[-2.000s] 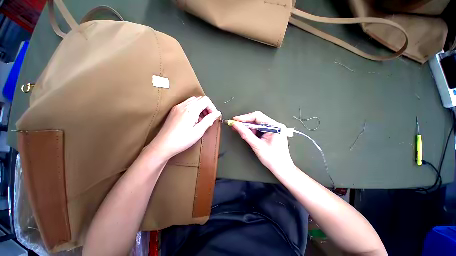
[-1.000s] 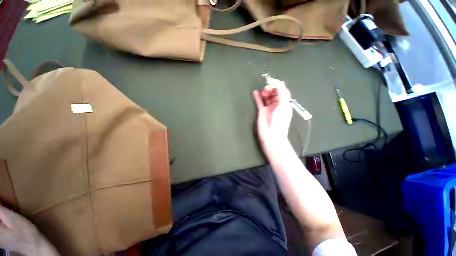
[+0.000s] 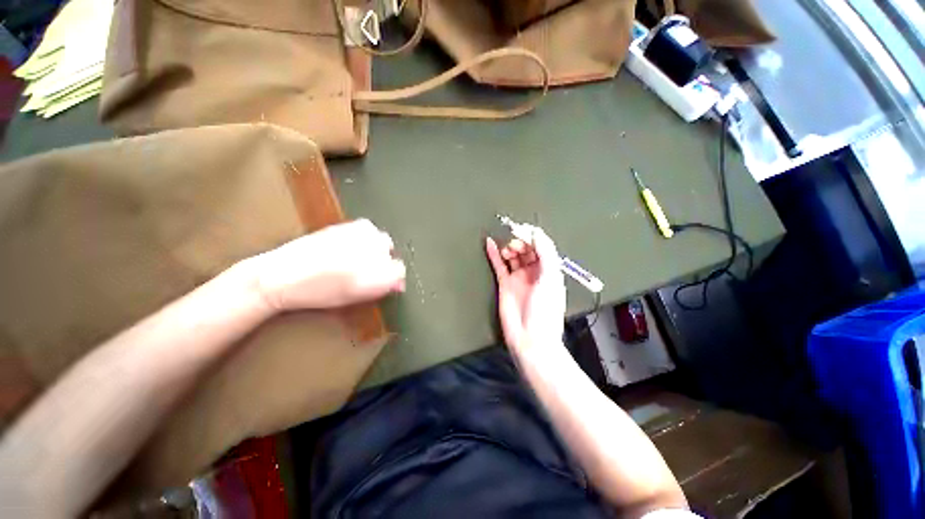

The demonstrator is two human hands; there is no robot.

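Observation:
The large tan bag body (image 3: 203,203) lies at the left, partly on the table and partly over the lap, with a redder-brown edge trim (image 3: 312,195) on its right side. My left hand (image 3: 357,266) lies over this trim, knuckles up; its fingers are curled and blurred, so its hold cannot be told. My right hand (image 3: 532,279) is palm up above the table, right of the bag. It holds the slim white trimming pen (image 3: 580,274) between its fingers, with the rear end pointing to the lower right.
The yellow-handled tool (image 3: 654,211) lies at the right with its black cable. A white power strip (image 3: 674,76) with a black adapter stands at the back right. Other tan bags (image 3: 243,71) lie at the far side. Yellow sheets (image 3: 69,61) lie far left. A blue crate (image 3: 872,375) stands lower right.
The view has swung right. My left hand has moved from the bag's lower left to its right edge trim. The bag has turned. My right hand has left the bag edge and turned palm up, still holding the pen.

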